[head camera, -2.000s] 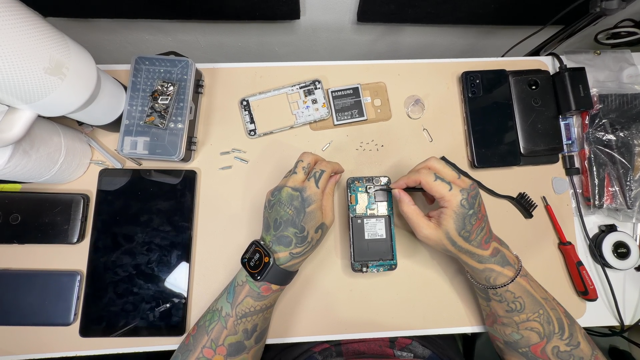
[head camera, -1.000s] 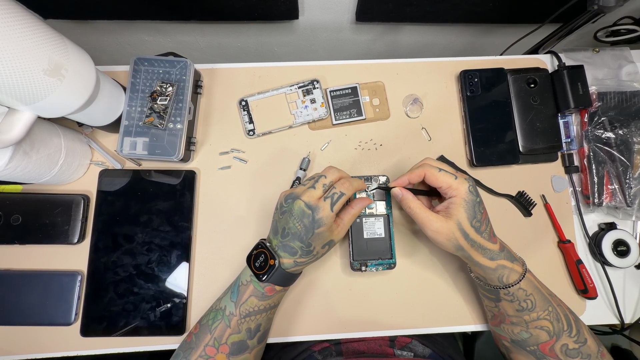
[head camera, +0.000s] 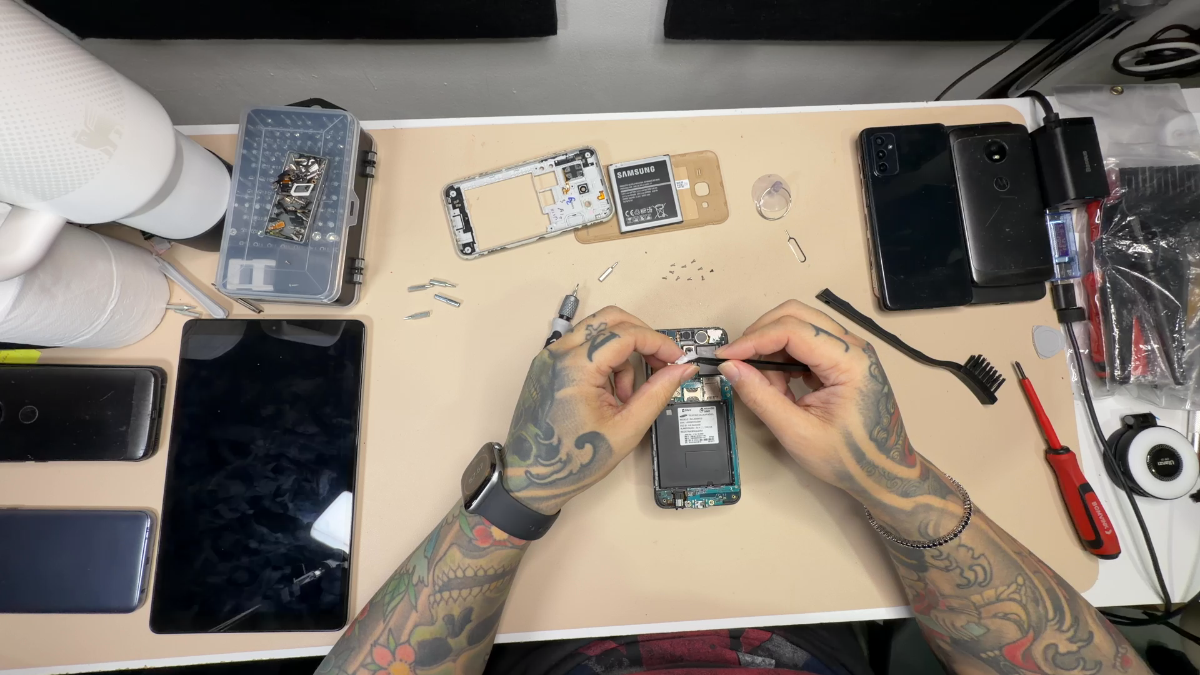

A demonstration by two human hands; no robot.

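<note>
An opened smartphone (head camera: 698, 450) lies on the tan mat, its circuit board and battery bay exposed. Over its upper part, my left hand (head camera: 600, 394) pinches a small pale piece (head camera: 687, 357) between thumb and fingertips; what the piece is, I cannot tell. From the right, my right hand (head camera: 806, 384) holds a thin black tool (head camera: 764, 365) like tweezers, its tip against that piece. A precision screwdriver (head camera: 565, 313) is partly hidden behind my left hand. Beyond are a white phone mid-frame (head camera: 527, 202), a Samsung battery (head camera: 645, 193) on a gold back cover (head camera: 714, 192), and tiny screws (head camera: 689, 271).
A tablet (head camera: 258, 478) and two phones lie left, below a clear-lidded parts case (head camera: 289, 202). To the right are a black brush (head camera: 982, 377), a red screwdriver (head camera: 1078, 502), two stacked phones (head camera: 914, 216) and cables. Loose bits (head camera: 446, 300) lie left of my hands.
My left hand has moved from beside the phone to over its top part, and now pinches a small piece. My right hand stays by the phone with the black tool.
</note>
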